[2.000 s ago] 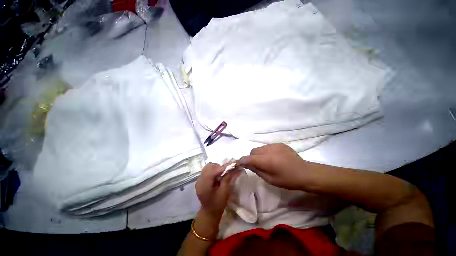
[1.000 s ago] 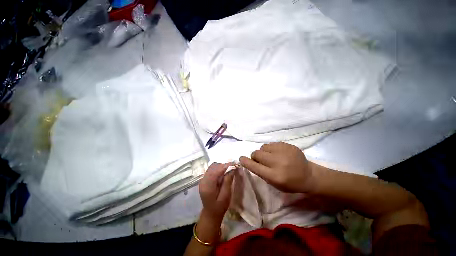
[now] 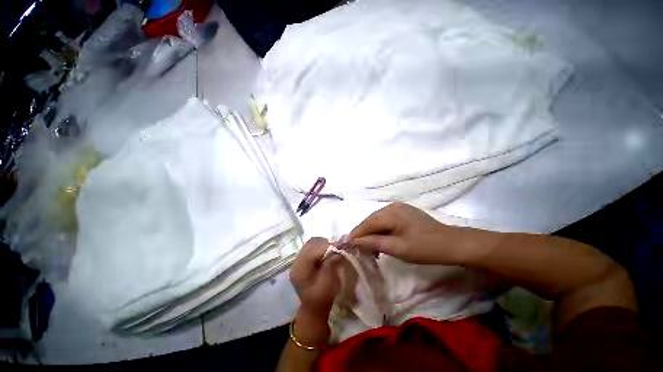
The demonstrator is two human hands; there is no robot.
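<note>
A white garment (image 3: 407, 287) lies over my lap and the table's near edge. My left hand (image 3: 314, 272) pinches a raised edge of it between thumb and fingers. My right hand (image 3: 392, 234) meets the left at that edge, its fingertips closed on the cloth. Whether a thin tool or thread is between the fingertips cannot be seen. The thread snips (image 3: 312, 196), with a red-purple body and dark points, lie flat on white cloth just beyond my hands.
Stacked white garments (image 3: 167, 211) lie left, and a fanned white pile (image 3: 414, 102) lies beyond my hands to the right. Clear plastic bags (image 3: 109, 80), yellowish contents (image 3: 73, 190) and a red basket (image 3: 174, 19) are at the far left of the white table (image 3: 247, 309).
The view has shifted slightly. The pinched cloth edge now stands up more between my hands, and my right fingertips have closed in on it. The snips have stayed on the cloth.
</note>
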